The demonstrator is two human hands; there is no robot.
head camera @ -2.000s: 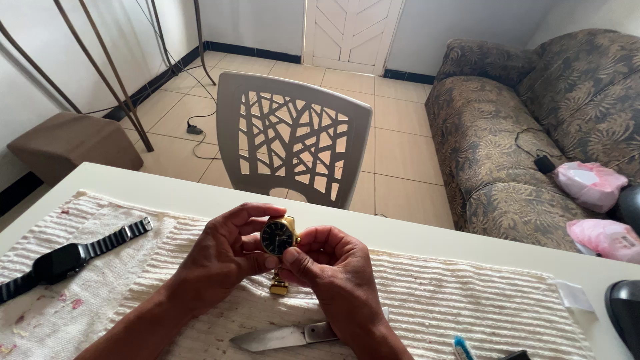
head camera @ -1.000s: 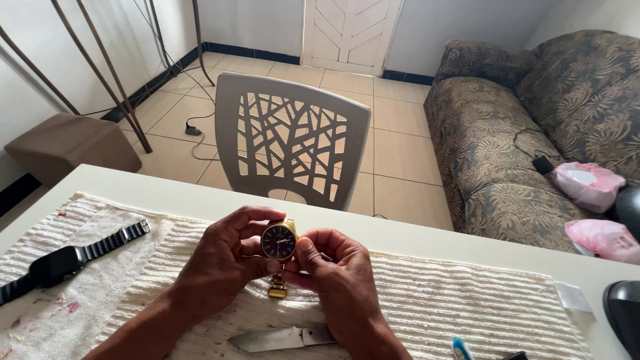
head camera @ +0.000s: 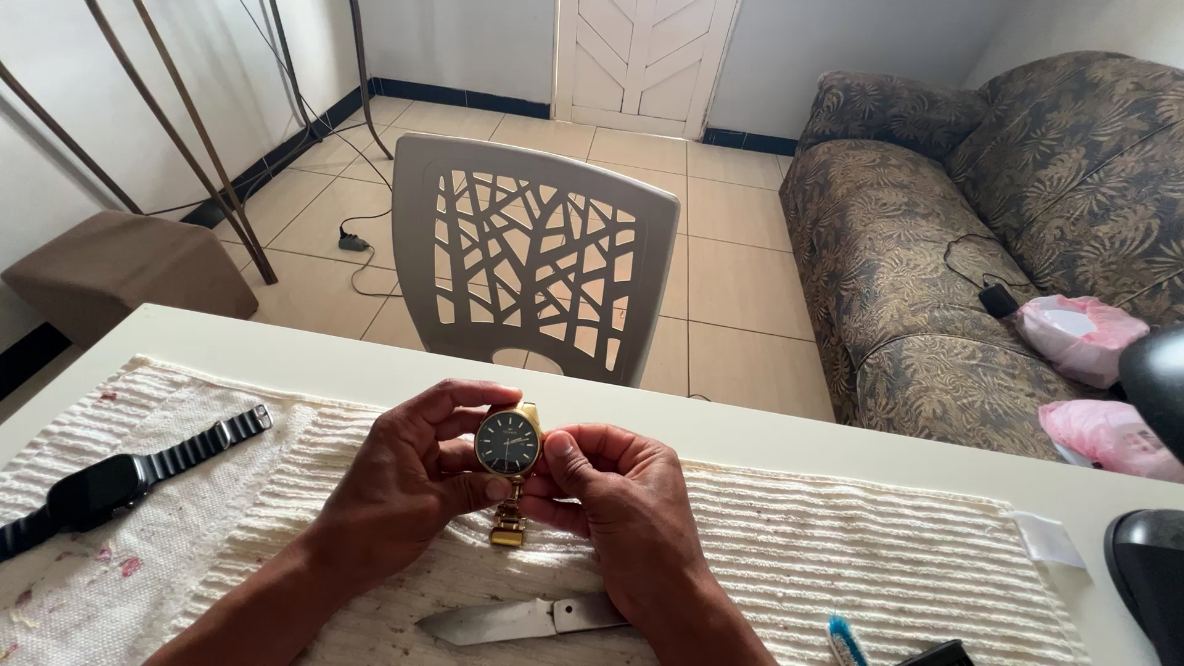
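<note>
A gold-toned wristwatch (head camera: 508,442) with a dark round dial is held upright between my two hands, its metal bracelet hanging below. My left hand (head camera: 402,476) grips the case from its left side, thumb at the lower edge. On the other side, the thumb and fingers of my right hand (head camera: 606,490) pinch the edge of the case. A folding knife (head camera: 504,621) with its blade out lies on the ribbed cream cloth (head camera: 832,546), its handle partly hidden under my right wrist. To the left, a black smartwatch (head camera: 95,490) with a link band rests on the cloth.
A blue-bristled brush (head camera: 844,640) and a black object (head camera: 939,655) lie at the cloth's lower right. Beyond the white table (head camera: 305,356) stands a plastic chair (head camera: 536,254). A patterned sofa (head camera: 888,240) holds pink plastic bags (head camera: 1078,338). A dark object (head camera: 1147,573) sits at the right edge.
The dial has turned from partly shaded to more plainly facing the camera. Both hands stay on the watch in about the same place.
</note>
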